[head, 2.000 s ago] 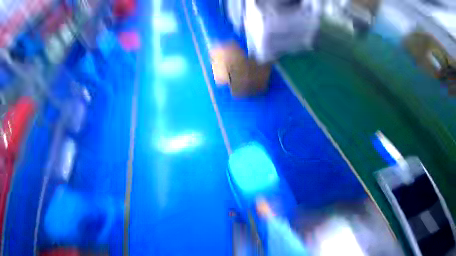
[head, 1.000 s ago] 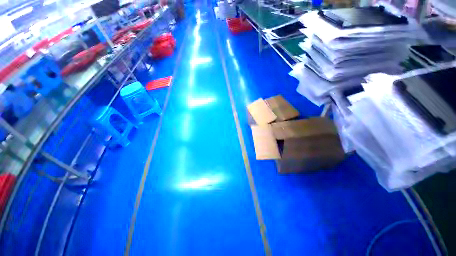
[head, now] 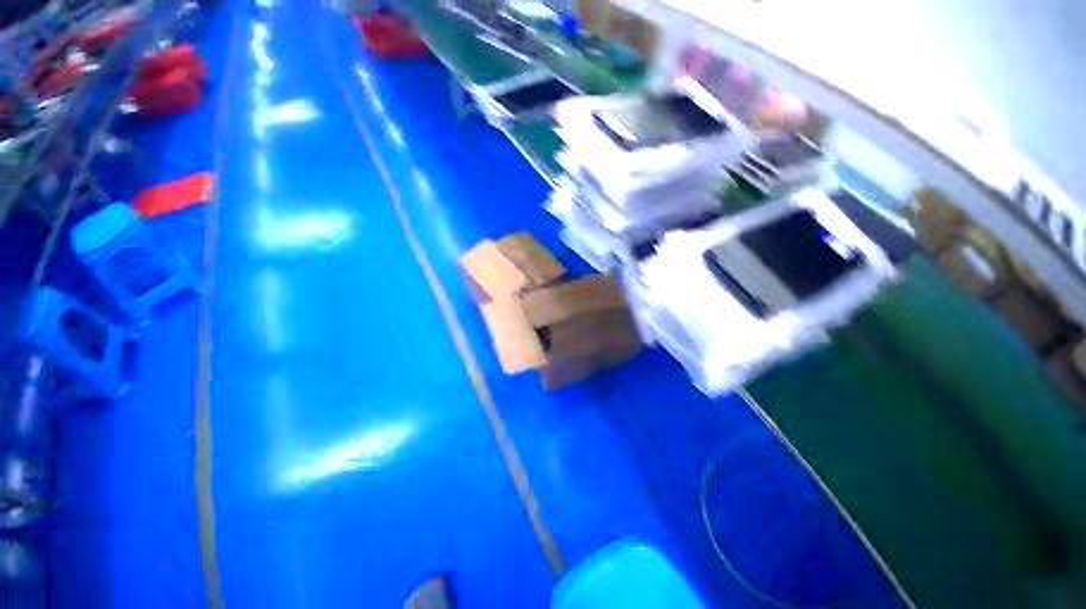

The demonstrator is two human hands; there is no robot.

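No hand shows; both my hands are out of the picture. A light blue rounded top, looking like a plastic stool point(head: 629, 581), is cut off by the bottom edge. A small grey shape beside it may be a shoe tip. Nearest on the green bench is a stack of white bubble wrap sheets point(head: 705, 339) with a flat black panel point(head: 800, 256) on top. A second stack stands behind it, also with a dark panel point(head: 667, 117) on top. The frame is blurred.
An open brown cardboard box point(head: 592, 330) stands on the blue floor beside the bench point(head: 905, 428). Two light blue stools point(head: 125, 259) and a red tray point(head: 175, 194) are at the left. Yellowish lines mark the aisle. A thin hose or cable loops on the floor at the lower right.
The view has turned right, so the box, stacks and left stools sit further left. More of the green bench shows, and the light blue top has come in at the bottom.
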